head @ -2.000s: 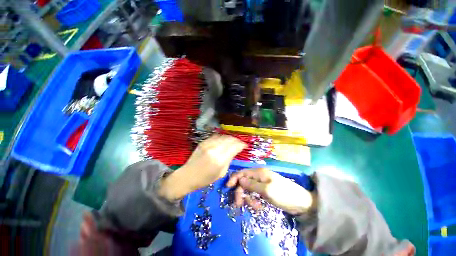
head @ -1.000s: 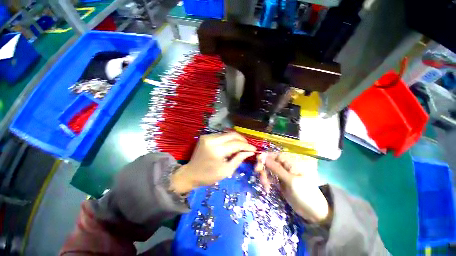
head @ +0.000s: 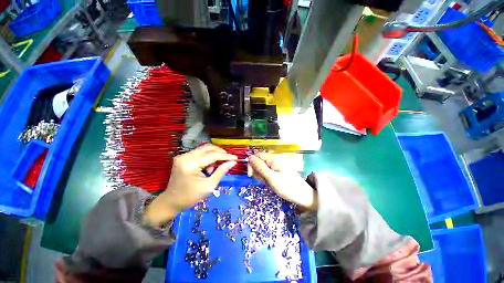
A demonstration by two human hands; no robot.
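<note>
My left hand (head: pixel 190 176) is bare and pinches a thin red lead (head: pixel 241 159) between thumb and fingertips. My right hand (head: pixel 279 179) has its fingertips closed at the lead's silvery end; whether a separate terminal is in them is too small to tell. Both hands are above the back edge of the blue tray (head: pixel 226 257), where loose silver terminals (head: pixel 265 221) are scattered. A small group of red leads lies just behind the fingers, partly hidden. The large pile of red leads (head: pixel 155 127) is at left. The yellow press base (head: pixel 254 145) is just beyond the hands.
The dark press head (head: pixel 257 69) stands over the die (head: pixel 260 126). A large blue bin (head: pixel 27 182) is at left. A red-orange bin (head: pixel 362 91) sits on white paper (head: pixel 340 121) right of the press. Blue bins (head: pixel 439 171) are beyond the bench's right edge.
Two seconds ago the hands were apart, the right low over the terminals. They came together at the lead and remain so. The camera view has shifted, so the bench sits further left.
</note>
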